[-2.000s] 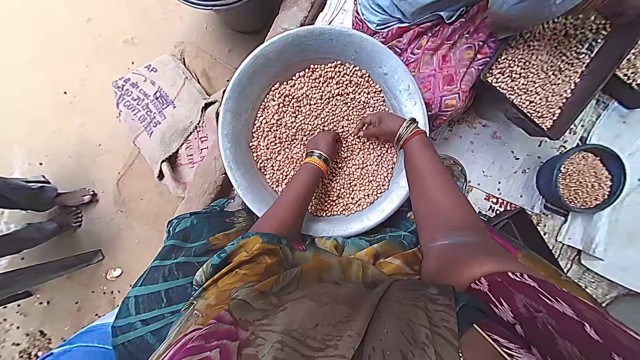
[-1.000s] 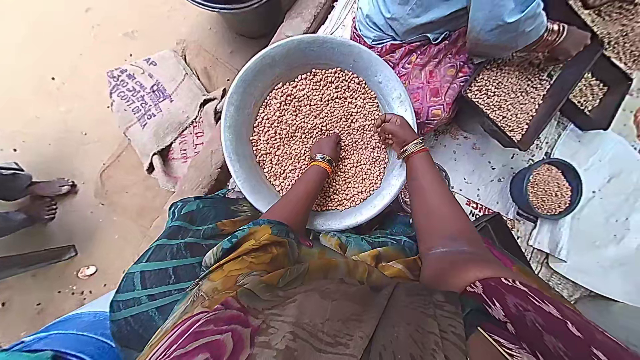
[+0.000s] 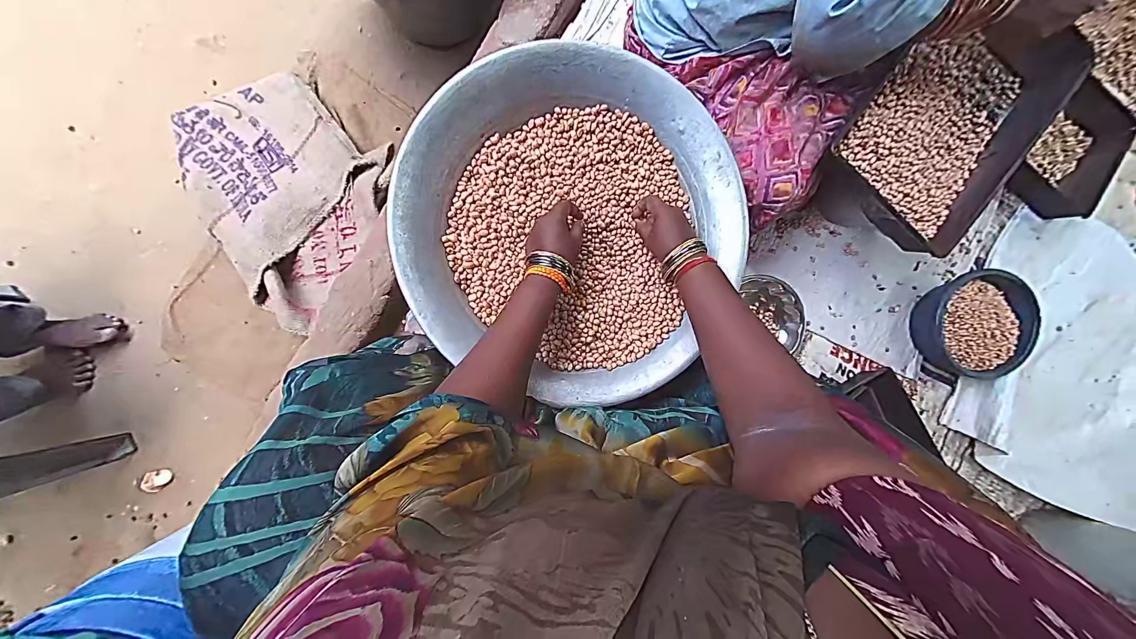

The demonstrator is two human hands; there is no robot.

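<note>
A wide metal basin (image 3: 428,284) rests at my lap, holding a heap of pinkish-brown peanut kernels (image 3: 612,311). My left hand (image 3: 557,232) is over the middle of the heap, its fingers curled down at the kernels. To the right of it, my right hand (image 3: 661,226) is bent in the same way, over the heap near the basin's right side. The hands are apart. Whether either one holds kernels cannot be told, as the fingertips are partly hidden.
Burlap sacks (image 3: 266,169) with printing lie at the left. Another person's feet (image 3: 80,333) are at the far left. At the upper right a person in blue (image 3: 852,31) sits by dark trays (image 3: 976,213) of kernels. A dark bucket (image 3: 927,319) and a small steel bowl (image 3: 797,297) stand at the right.
My right hand has moved from the basin's right rim, where it was one second ago, inward over the kernels. The co-worker's hand by the trays has shifted toward the top edge.
</note>
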